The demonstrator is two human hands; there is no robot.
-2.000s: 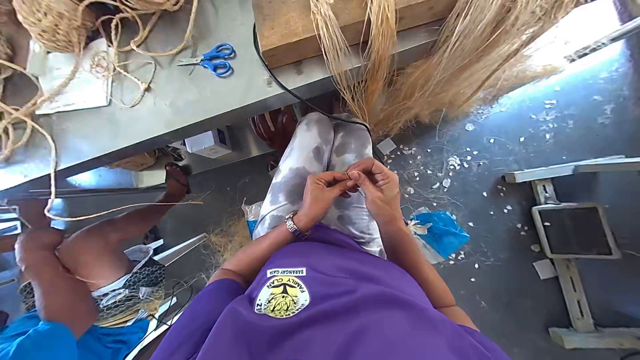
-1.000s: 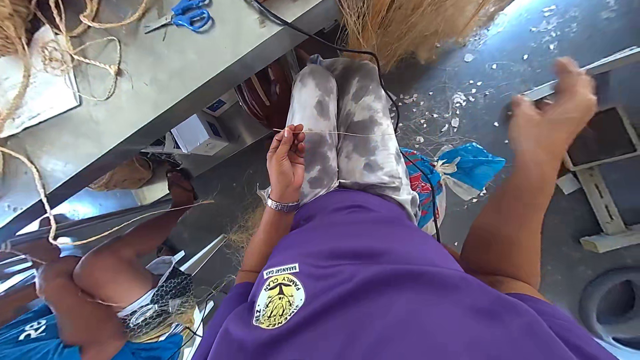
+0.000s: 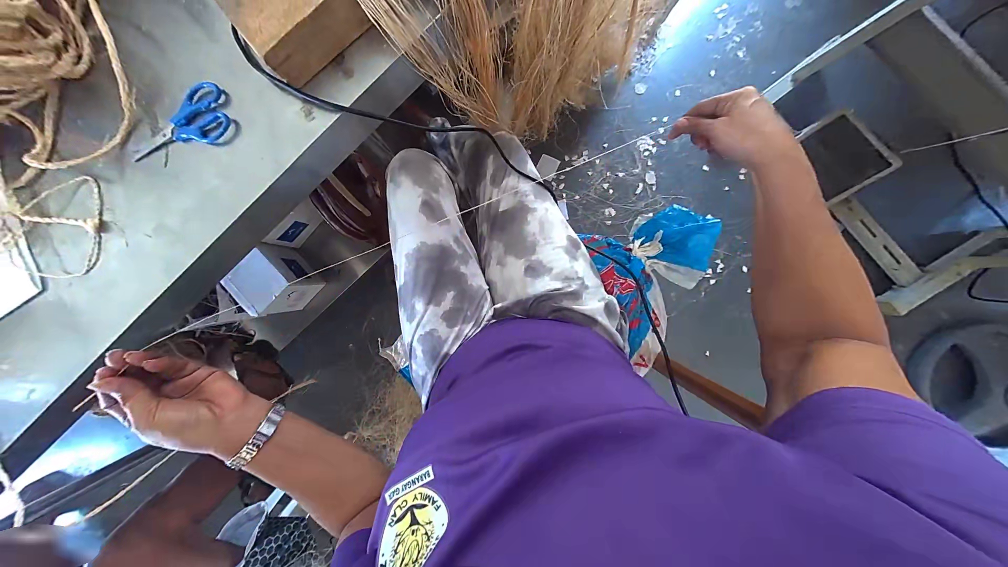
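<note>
A thin pale fiber strand [image 3: 465, 211] runs across my lap between my two hands, which are spread wide. My left hand [image 3: 173, 398], with a metal watch on its wrist, pinches the strand at lower left, beside the table edge. At upper right my right hand [image 3: 732, 126] pinches the strand's other part between thumb and fingers. Long loose tan fibers [image 3: 520, 63] hang over the table edge beyond my knees. Blue-handled scissors [image 3: 193, 122] lie on the metal table at upper left, near a coil of thick rope [image 3: 47, 55].
A wooden block [image 3: 307, 39] rests on the table [image 3: 260, 134], and a black cable [image 3: 370, 116] crosses my knee. Boxes [image 3: 268, 283] sit below the tabletop. A tied plastic bag [image 3: 661, 244] stands right of my legs. White scraps litter the floor. Another person's leg [image 3: 173, 512] shows at lower left.
My hands were together over my lap two seconds ago; now they are far apart. Since the last earlier frame my left hand has moved out to the left, and the strand spans my lap.
</note>
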